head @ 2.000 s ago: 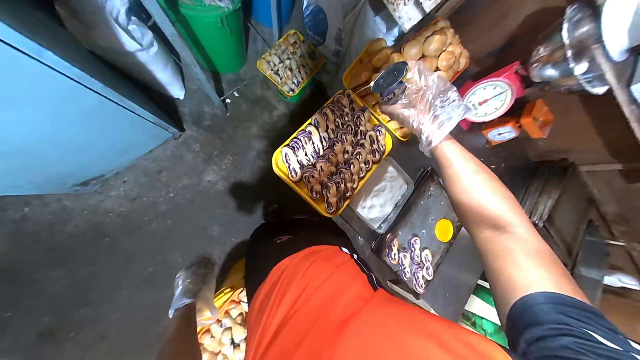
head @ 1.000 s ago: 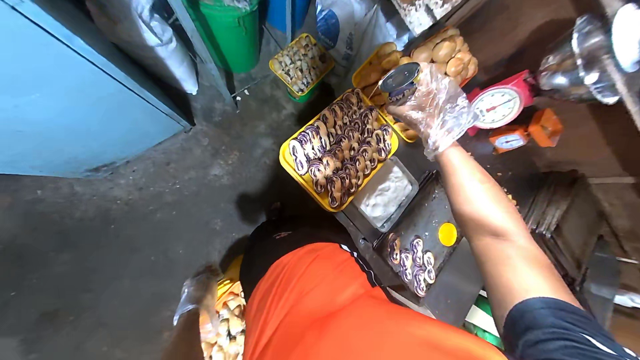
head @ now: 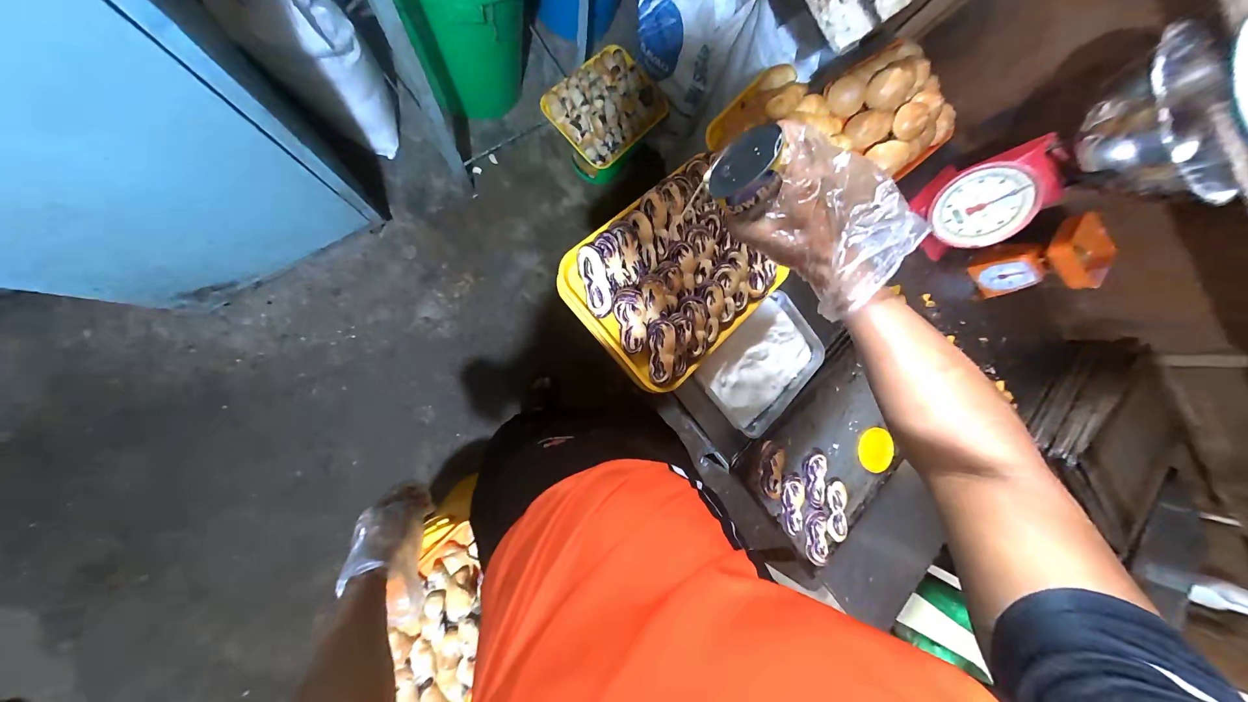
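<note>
My right hand (head: 829,214), in a clear plastic glove, grips a round container with a dark top (head: 746,164). It is over the upper right part of a yellow tray (head: 597,317) filled with rows of swirled purple-and-brown pastries (head: 668,273). What the container holds is hidden. At the lower left, my left hand (head: 395,526), also gloved in plastic, is beside the rim of a yellow basket (head: 444,531) of small filled breads (head: 439,619). Its fingers are blurred, and I cannot tell whether it holds the rim.
Beside the tray are a clear tub of white substance (head: 762,366) and a dark baking tray (head: 829,429) with several pastries and a yellow lid (head: 876,449). Beyond stand bread rolls (head: 892,97), a red dial scale (head: 985,205), an orange scale (head: 1007,273) and a green bin (head: 478,58).
My right hand with the container has moved slightly toward the pastry tray, and the container now overlaps the tray's upper corner in view. My left hand stays beside the yellow basket.
</note>
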